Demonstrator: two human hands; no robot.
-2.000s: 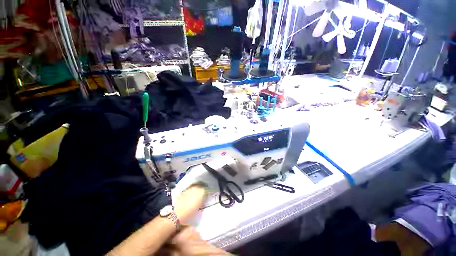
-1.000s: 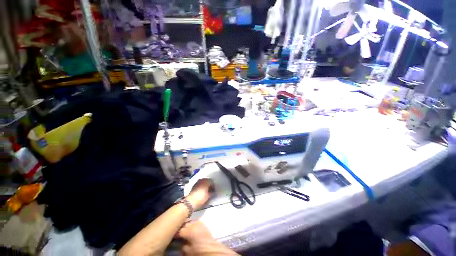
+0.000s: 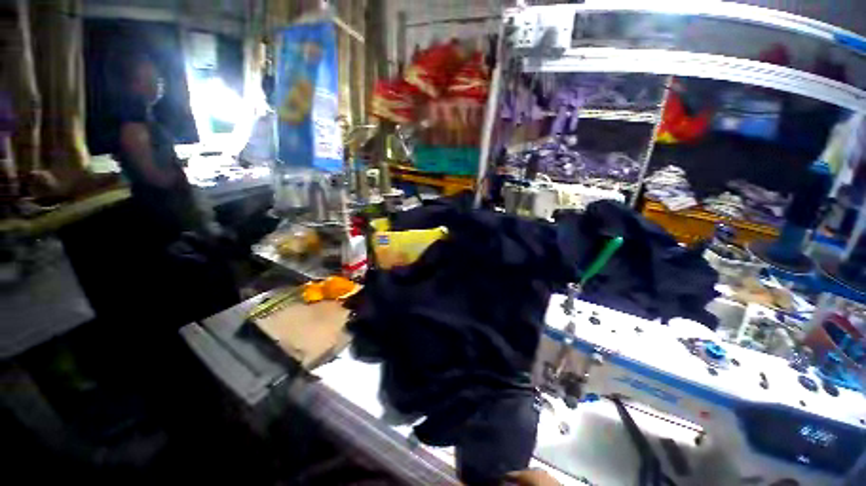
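Note:
A large dark fabric heap (image 3: pixel 475 313) lies left of and behind the white sewing machine (image 3: pixel 655 370). Its lower end hangs near the table's front edge, left of the needle area (image 3: pixel 567 370). A sliver of a hand (image 3: pixel 532 477) shows at the bottom edge, against the fabric's lower end. It is cut off, and I cannot tell which hand it is or its grip. The rest of my hands is out of the picture. A green-handled tool (image 3: pixel 601 260) stands on the machine's left end. Black scissors (image 3: pixel 641 441) lie under the machine arm, partly cut off.
A yellow packet (image 3: pixel 408 247), an orange item (image 3: pixel 330 289) and a brown cardboard piece (image 3: pixel 304 327) lie left of the fabric. A person (image 3: pixel 152 161) stands at the far left. Shelves of cloth bundles (image 3: pixel 589 142) stand behind.
The view has swung left, so the machine now sits at the lower right and the person at the left shows. The hands, earlier beside the needle area, are now almost wholly out of the picture.

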